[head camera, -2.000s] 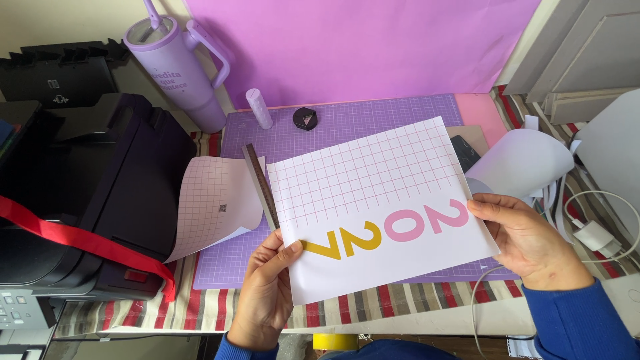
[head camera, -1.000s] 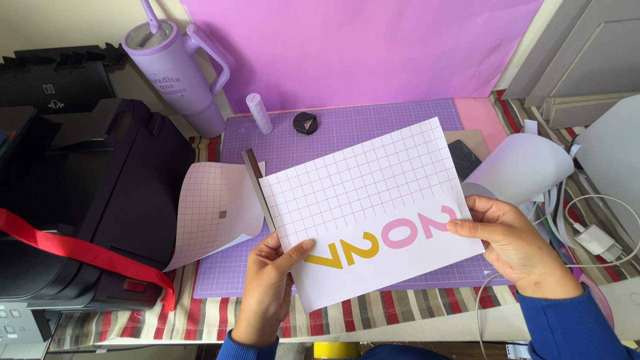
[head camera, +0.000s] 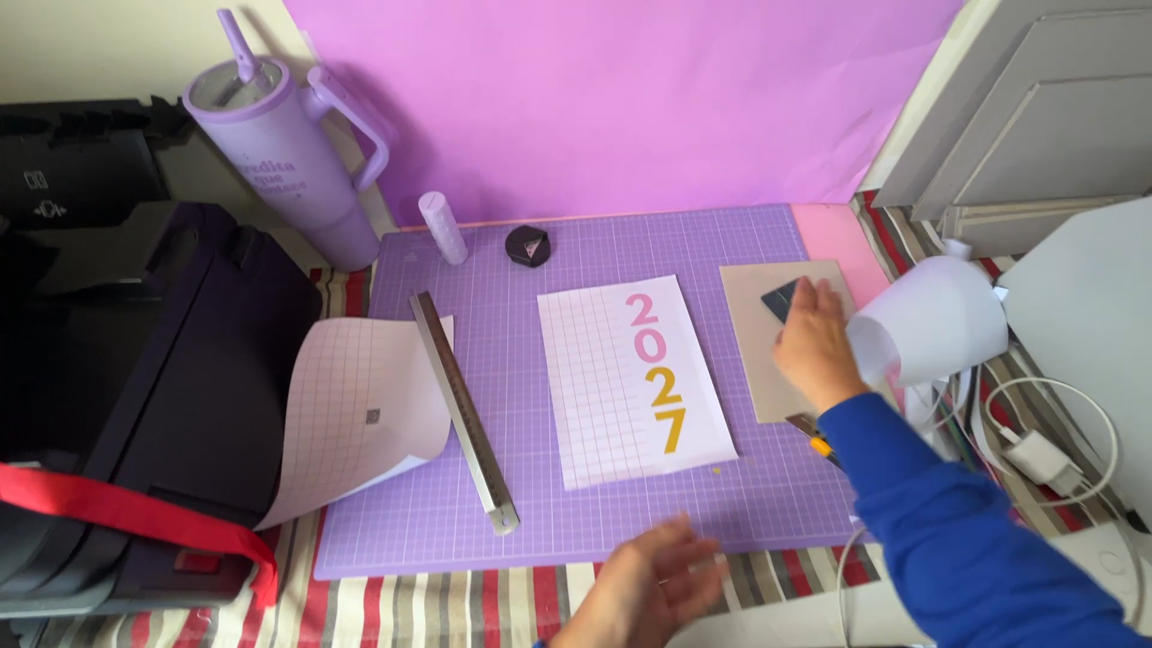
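Observation:
A white paper sheet (head camera: 621, 387) with a pink and gold "2027" and a printed grid lies flat on the purple cutting mat (head camera: 504, 504). Below it, my left hand (head camera: 643, 576) hovers with fingers apart and nothing in it. My right hand (head camera: 814, 346) is over a beige board (head camera: 751, 360) at the right, its fingertips at a small dark flat object (head camera: 778, 301); whether they grip it is not clear. A metal ruler (head camera: 463, 414) lies left of the sheet, across the edge of a curled grid-printed sheet (head camera: 360, 396). A yellow and black cutter (head camera: 821, 447) is partly hidden beneath my right forearm.
A black printer (head camera: 216, 396) with a red ribbon (head camera: 135, 508) stands at the left, a lilac tumbler (head camera: 297, 171) behind it. A glue stick (head camera: 443, 228) and a black corner punch (head camera: 527, 246) are at the mat's back. Rolled paper (head camera: 936, 319) and a white charger (head camera: 1044, 459) with cable lie right.
Both hands have let go of the "2027" sheet, which they held up before; it now lies on the mat. My right hand has moved to the beige board, my left toward the near edge.

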